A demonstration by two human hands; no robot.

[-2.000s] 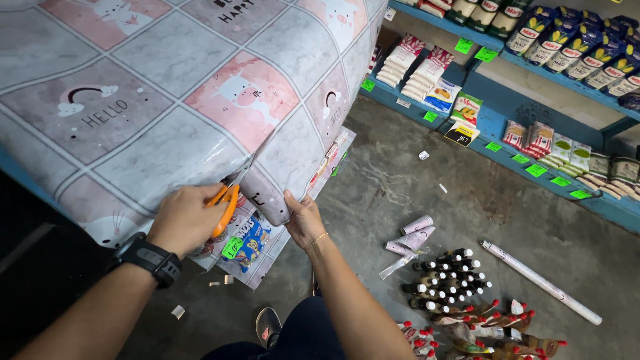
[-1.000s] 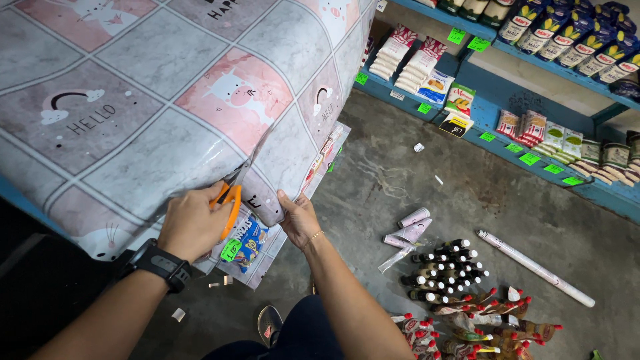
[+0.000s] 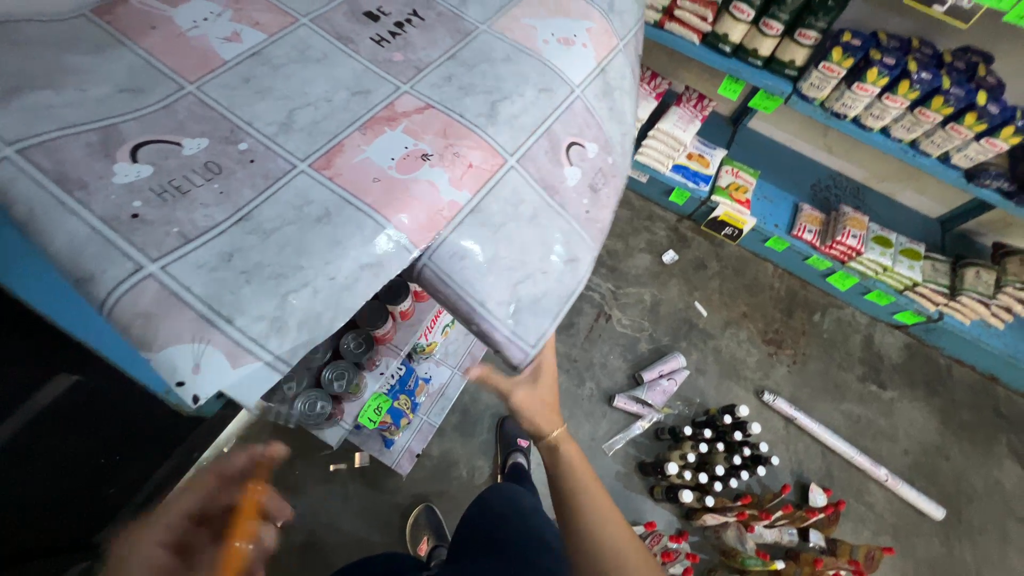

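A patterned plastic sheet (image 3: 288,264) with grey marble squares and cartoon animals covers the blue shelf top. A slit runs in from its near edge, and the flap right of it curls under. My right hand (image 3: 524,392) holds the lower end of this curled flap (image 3: 512,296). Low at the left, apart from the sheet, my left hand (image 3: 208,512) is blurred around the orange-handled scissors (image 3: 244,520); their blades cannot be made out. Below the slit, cans (image 3: 342,378) and blue snack packets (image 3: 404,396) stand on a lower shelf lined with similar sheet.
Blue shelves (image 3: 848,280) with packaged food and green tags line the right side. On the concrete floor stand several dark bottles with white caps (image 3: 712,456) and red-capped bottles (image 3: 768,520). A long roll of sheet (image 3: 852,456) and rolled offcuts (image 3: 652,384) lie nearby.
My left hand has moved away from the slit with the scissors, down and to the left. The slit now gapes, showing cans beneath. My right hand remains at the flap.
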